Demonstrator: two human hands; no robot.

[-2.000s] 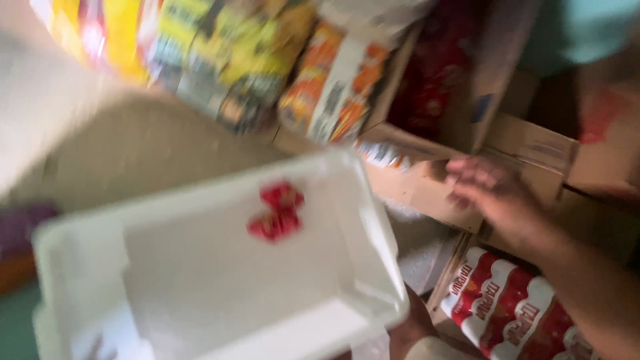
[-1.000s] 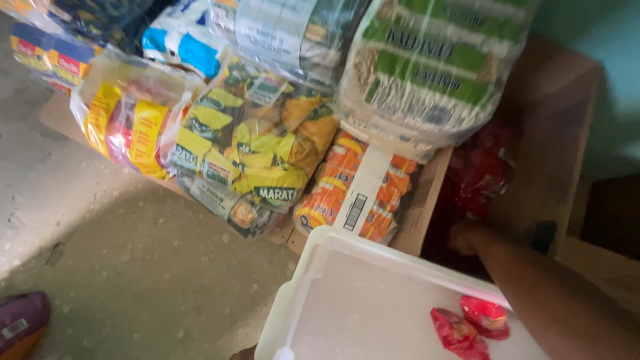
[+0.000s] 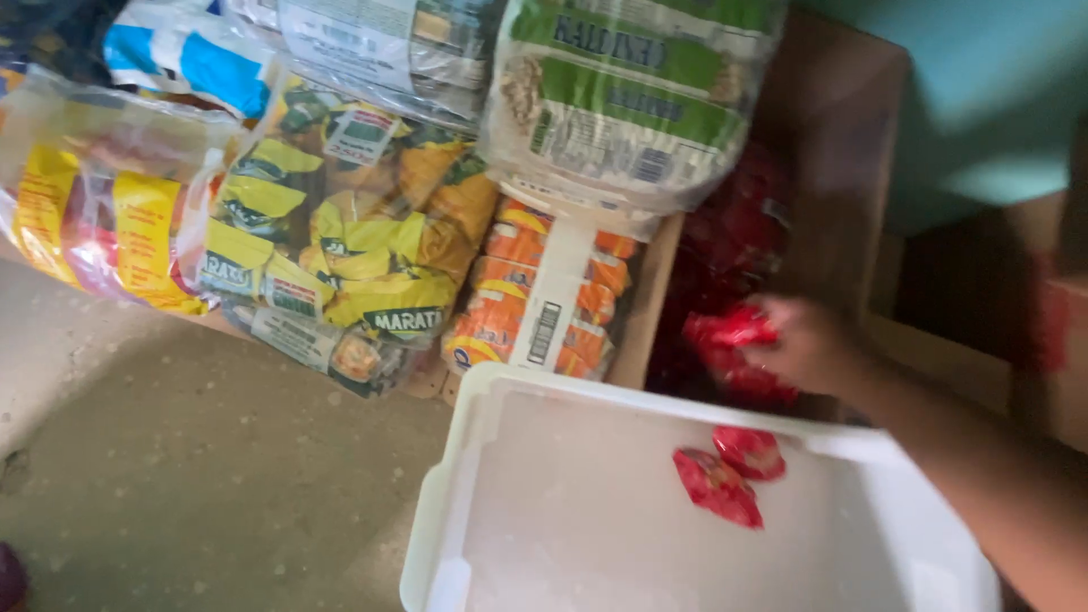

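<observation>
My right hand (image 3: 790, 344), blurred, grips several small red packets (image 3: 735, 340) just above the far rim of a white plastic bin (image 3: 578, 510). Two more red packets (image 3: 718, 489) lie inside the bin on its bottom. Behind my right hand, a deep cardboard box (image 3: 837, 187) holds more red packets (image 3: 735, 221) in shadow. My left hand is out of the picture.
Left of the box are plastic-wrapped packs: orange packets (image 3: 527, 289), yellow Marata packets (image 3: 340, 229), green-and-clear Kaldinho bags (image 3: 629, 85) and yellow-and-red packs (image 3: 102, 212). Concrete floor (image 3: 212, 459) shows at lower left. More cardboard boxes (image 3: 943, 365) stand at right.
My right hand went from beside the boxes into the box with the red packets, and has now come up holding several. The view has shifted along with the bin.
</observation>
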